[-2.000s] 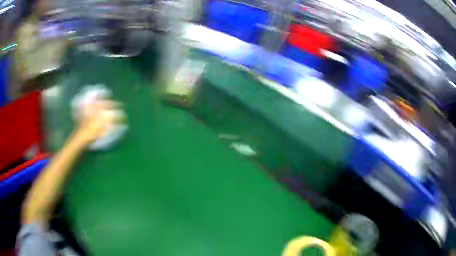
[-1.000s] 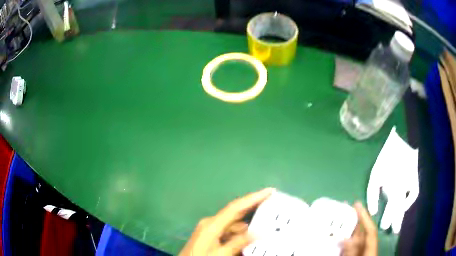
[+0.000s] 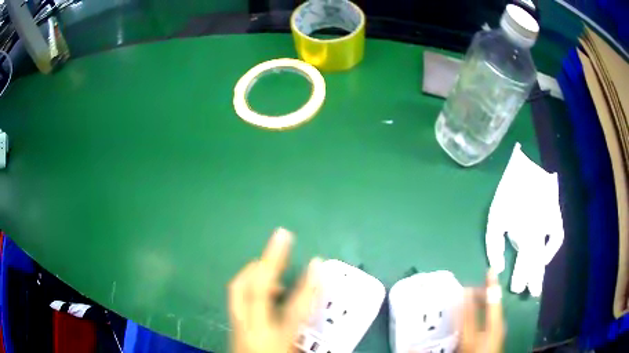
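Two white socket adapters lie side by side at the near edge of the green surface, slotted faces up, with a narrow gap between them. My left hand (image 3: 265,303) is at the left adapter (image 3: 345,307), blurred, its thumb over that adapter's left side and its index finger raised. My right hand (image 3: 483,314) is at the right side of the right adapter (image 3: 427,310), blurred and partly cut off by the lower edge. Whether either hand grips its adapter is unclear.
A white glove (image 3: 527,214) lies at the right. Behind it stand a clear bottle (image 3: 486,89) and a grey-brown pad (image 3: 440,73). A thin tape ring (image 3: 245,93) and wide yellow tape (image 3: 334,52) lie farther back. Cardboard sheets (image 3: 607,131) are far right; another white unit (image 3: 3,149) is far left.
The two adapters, held together in my hands before, are now apart and lower on the surface. My left hand has opened away from them. The view has shifted right.
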